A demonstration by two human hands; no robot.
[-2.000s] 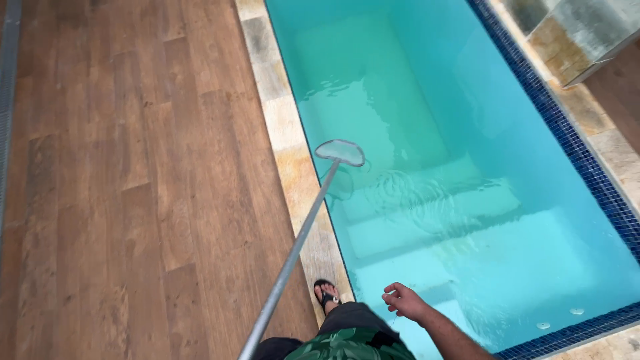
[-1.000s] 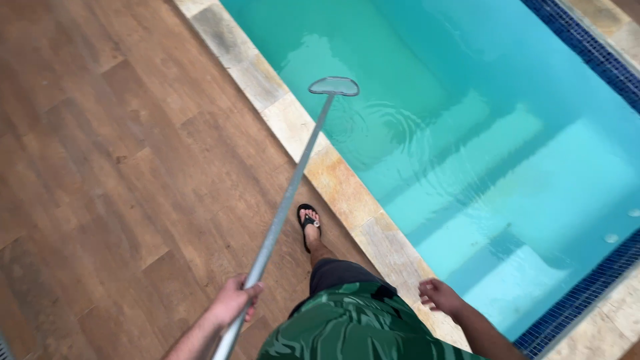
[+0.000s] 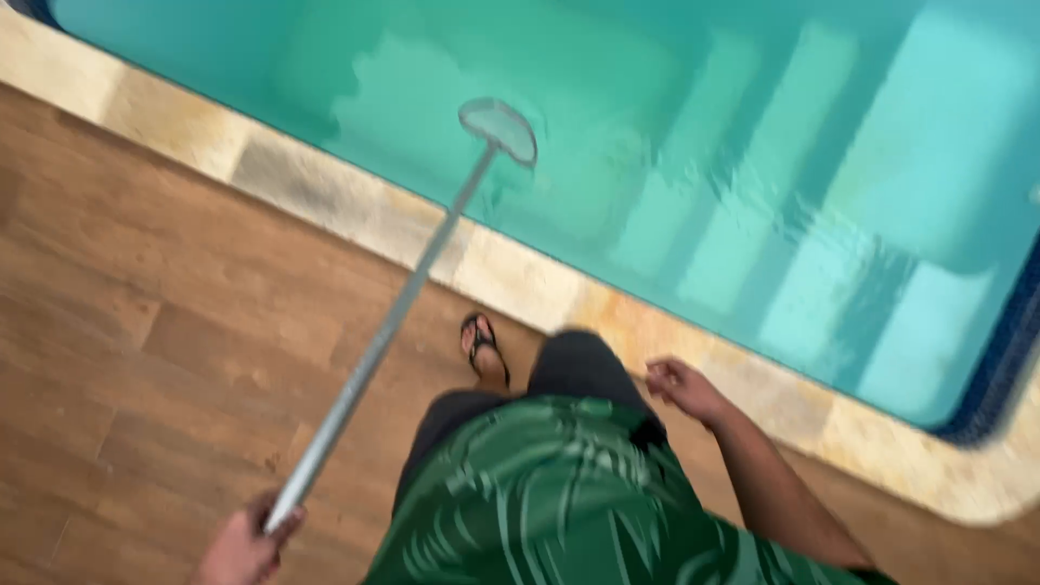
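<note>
My left hand (image 3: 250, 538), at the lower left, is closed around the near end of a long metal pole (image 3: 370, 357). The pole slants up and right across the pool's edge to a skimmer net (image 3: 500, 130) with a rounded frame. That net is over the pool water (image 3: 601, 154); whether it touches the surface I cannot tell. My right hand (image 3: 682, 388) hangs beside my right thigh with fingers loosely curled, holding nothing, nearest to the stone coping.
Pale and tan stone coping (image 3: 520, 276) runs diagonally between the wood-look floor (image 3: 203, 341) and the pool. Submerged steps (image 3: 731, 236) show at the right, near dark blue tiles (image 3: 999, 349). My sandalled foot (image 3: 484, 345) stands close to the coping.
The view has turned strongly. My left hand, out of sight two seconds ago, came into view on the pole. My right hand stays without anything in it.
</note>
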